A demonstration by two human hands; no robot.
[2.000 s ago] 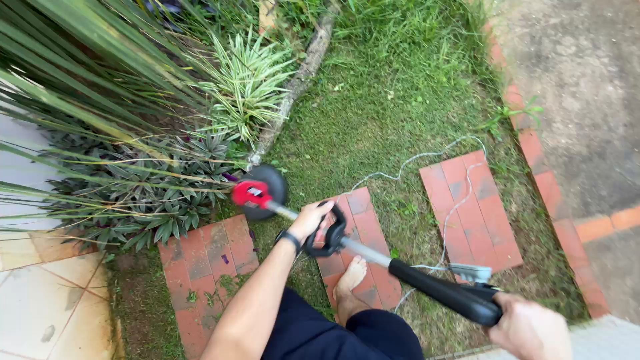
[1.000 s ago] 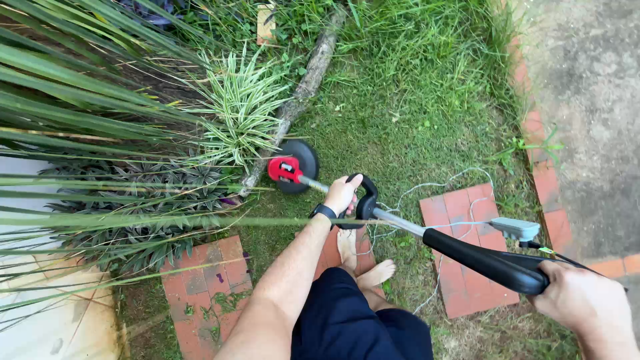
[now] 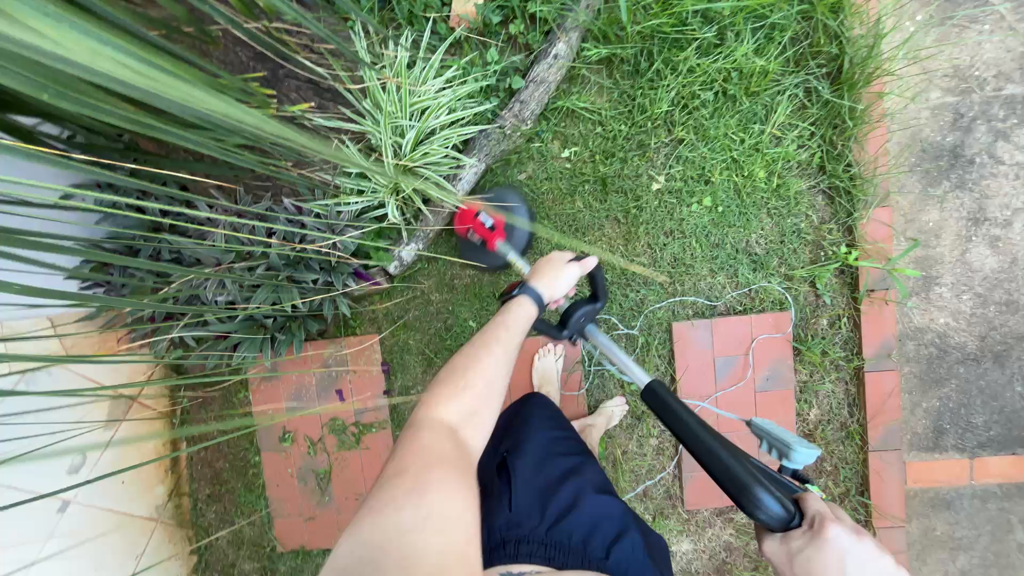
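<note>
A corded string trimmer (image 3: 616, 352) with a red head and round black guard slants across the view. Its head (image 3: 480, 226) is over the grass, close beside the long branch (image 3: 520, 112). My left hand (image 3: 558, 280), with a dark band on the wrist, grips the black loop handle near the head. My right hand (image 3: 824, 536) is closed around the black rear handle at the lower right. A pale power-strip-like connector (image 3: 782, 444) hangs beside that handle, joined to a light cord (image 3: 704, 298). The underside of the trimmer head is hidden.
Brick paving slabs (image 3: 320, 440) lie in the grass, and my bare feet are at the middle one. A striped spider-like plant (image 3: 408, 120) and long overhanging leaves (image 3: 144, 104) crowd the left. A brick edging (image 3: 880, 336) borders concrete on the right; the cord loops over the right slab (image 3: 732, 360).
The trimmer head has moved from the slab and plant edge over to the grass beside the branch. Both hands stay on the trimmer. My feet have shifted; both now show.
</note>
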